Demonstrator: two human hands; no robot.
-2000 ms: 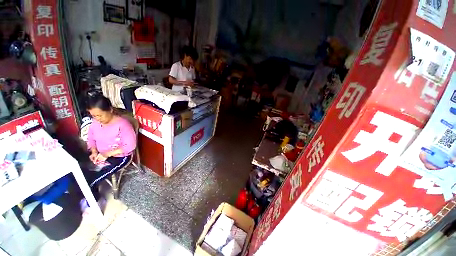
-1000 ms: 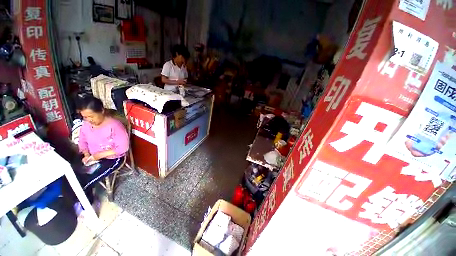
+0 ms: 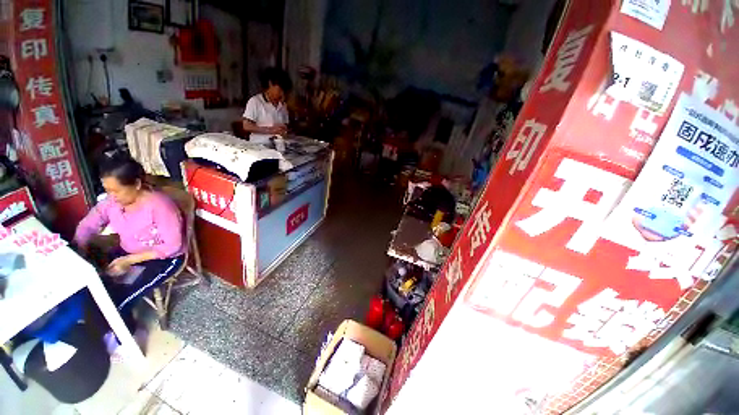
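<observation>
Neither of my hands is in view. Nearest in front of me on the right is the red sign panel with large white Chinese characters and pasted paper notices. At the bottom, an open brown cardboard carton stands on the floor beside the sign, with white packs or papers inside. At the left, a white table holds small white packs with pink-red print.
A seated person in pink is beside the table. Another person in white is behind the display counter. A black bin stands under the table. Red objects and a cluttered low table line the right side.
The view has shifted, so the shop and sign appear further left. The person in pink has moved one arm out towards the white table.
</observation>
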